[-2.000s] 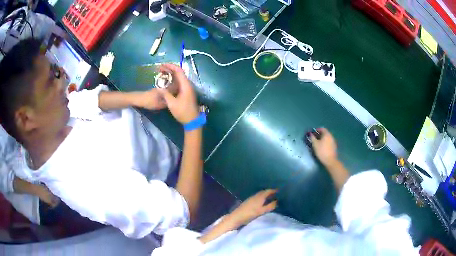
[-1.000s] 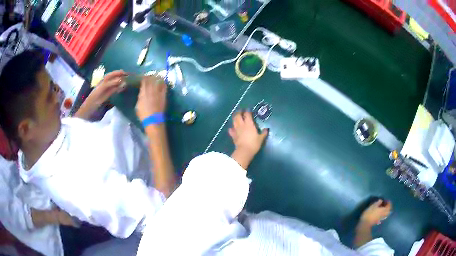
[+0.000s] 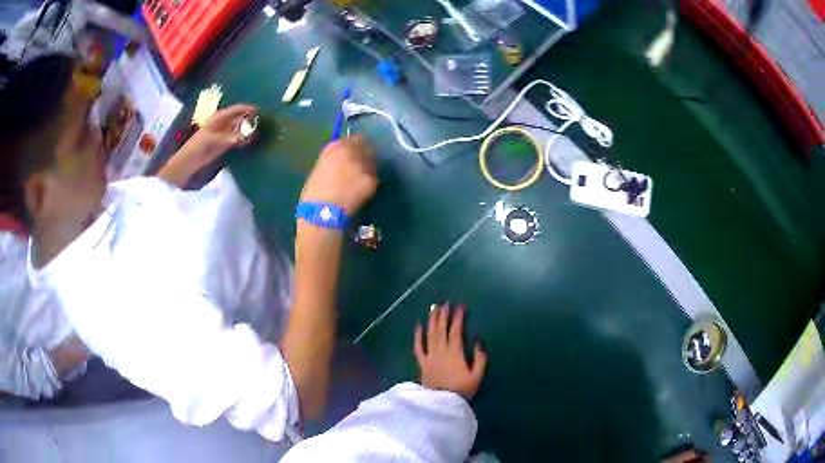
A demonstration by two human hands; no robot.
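A round device [image 3: 520, 225] with a dark ring and a pale centre lies on the green mat [image 3: 561, 335]; a small pale tab [image 3: 500, 212] is beside it. My left hand [image 3: 450, 353] lies palm down on the mat, nearer to me than the device and apart from it. Its fingers are spread and nothing shows in it. My right hand [image 3: 685, 457] is nearly all cut off by the bottom edge at the right; what it does is hidden.
A person in white on the left holds a round unit [image 3: 248, 127]; another unit [image 3: 367, 237] lies by their arm. A yellow tape roll [image 3: 511, 158], white power strip [image 3: 611, 188], round tin [image 3: 704, 345], small metallic parts [image 3: 742, 434] and red tray [image 3: 194, 32] are around.
The view has shifted. My left hand has drawn back from the round device, which stays on the mat. My right hand has mostly left the picture. The neighbour's near hand has moved beside the blue stick.
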